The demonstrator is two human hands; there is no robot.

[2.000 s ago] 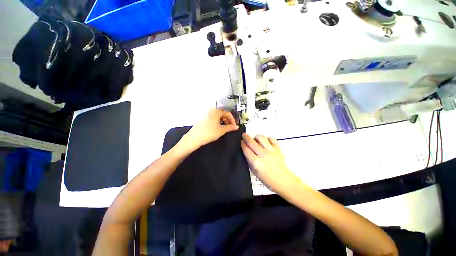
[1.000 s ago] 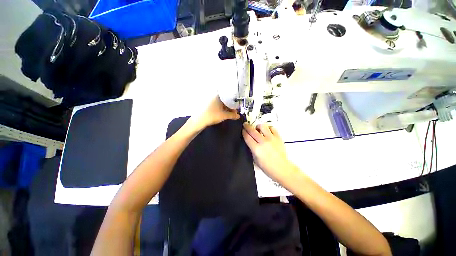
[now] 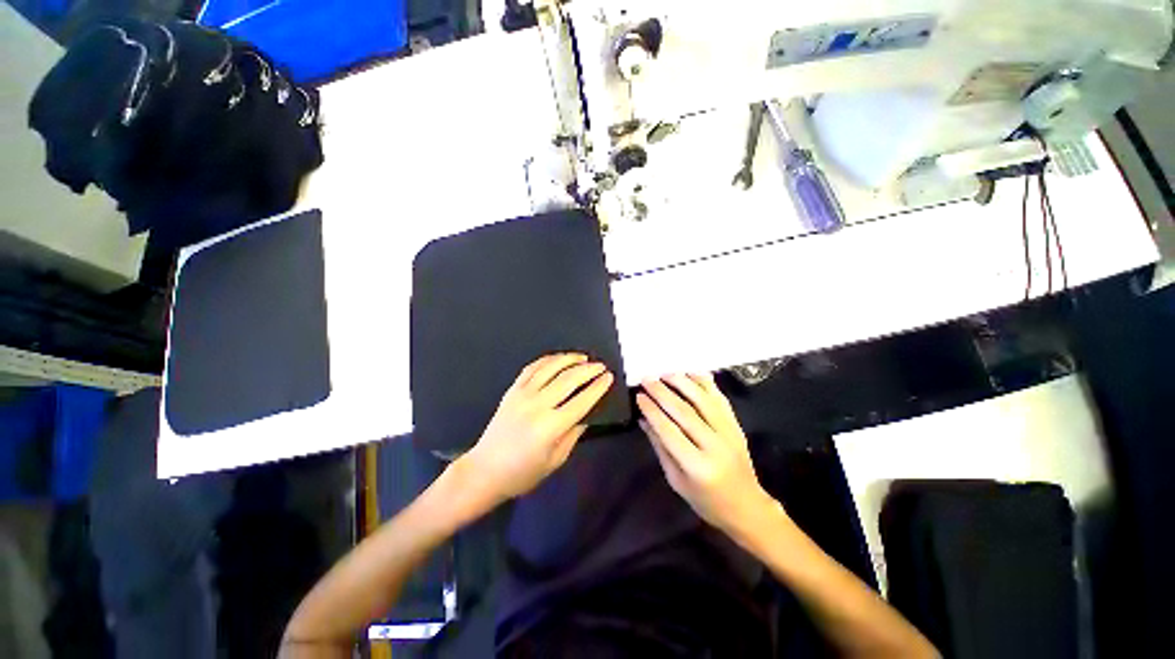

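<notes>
A black fabric panel [image 3: 509, 290] with rounded corners lies flat on the white table, its top right corner at the presser foot and needle [image 3: 586, 193] of the sewing machine [image 3: 902, 77]. Its near end reaches the table's front edge. My left hand [image 3: 548, 418] lies on the panel's near right part, fingers together; whether it pinches the fabric is hidden. My right hand [image 3: 696, 444] is at the panel's near right corner, fingertips by its edge; its grip on the fabric cannot be made out.
A black panel stack [image 3: 251, 322] lies on a white board at left. Behind it are a heap of black parts [image 3: 181, 129] and a blue crate [image 3: 309, 32]. A screwdriver [image 3: 809, 191] and wrench [image 3: 749, 148] lie by the machine. A black stack [image 3: 979, 566] is at lower right.
Both hands have moved from the needle back to the panel's near end. The panel's far part is now uncovered. The view has shifted, showing the lower right stack more fully.
</notes>
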